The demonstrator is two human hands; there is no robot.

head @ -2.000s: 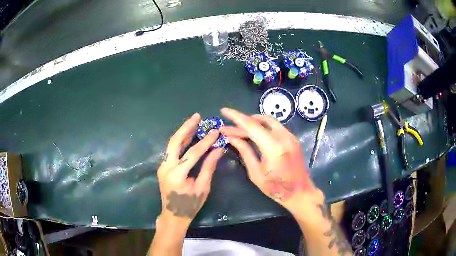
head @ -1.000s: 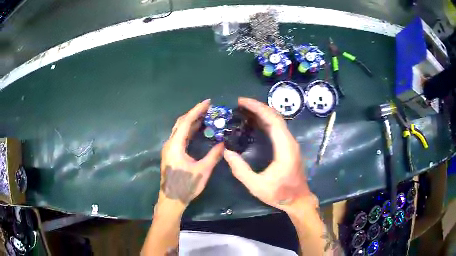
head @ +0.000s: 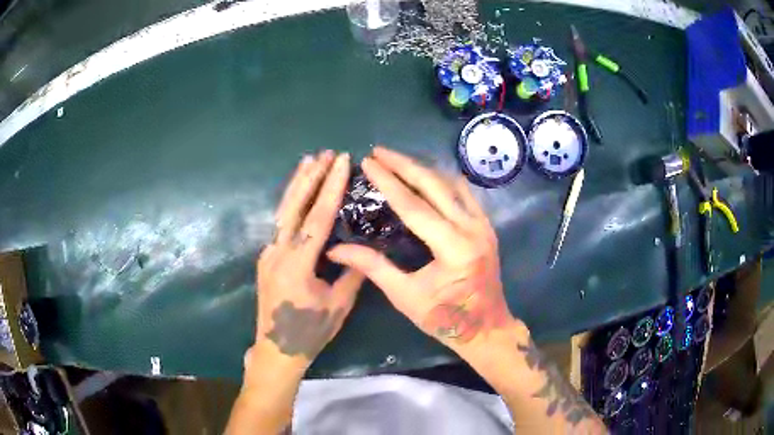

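A dark, shiny round unit (head: 367, 208) lies between my two hands over the green mat; its lower part is hidden by my fingers. My left hand (head: 304, 263) is around its left side, and my right hand (head: 433, 246) is around its right side with the thumb in front. To the right stand two blue circuit board assemblies (head: 469, 75), joined by red wires towards two black-rimmed base covers (head: 493, 149) with pale insides.
Loose screws (head: 450, 21) and a clear cup (head: 373, 19) are at the back. Green-handled cutters (head: 583, 78), a pale thin tool (head: 567, 218), a hammer (head: 673, 170), yellow-handled pliers (head: 721, 209) and a blue-and-white device (head: 717, 76) are at right. Finished units (head: 642, 348) sit below right.
The blue board that showed between my hands now shows as a dark, shiny unit. My hands have closed in around it. The view has shifted, so the bench things sit higher in the picture.
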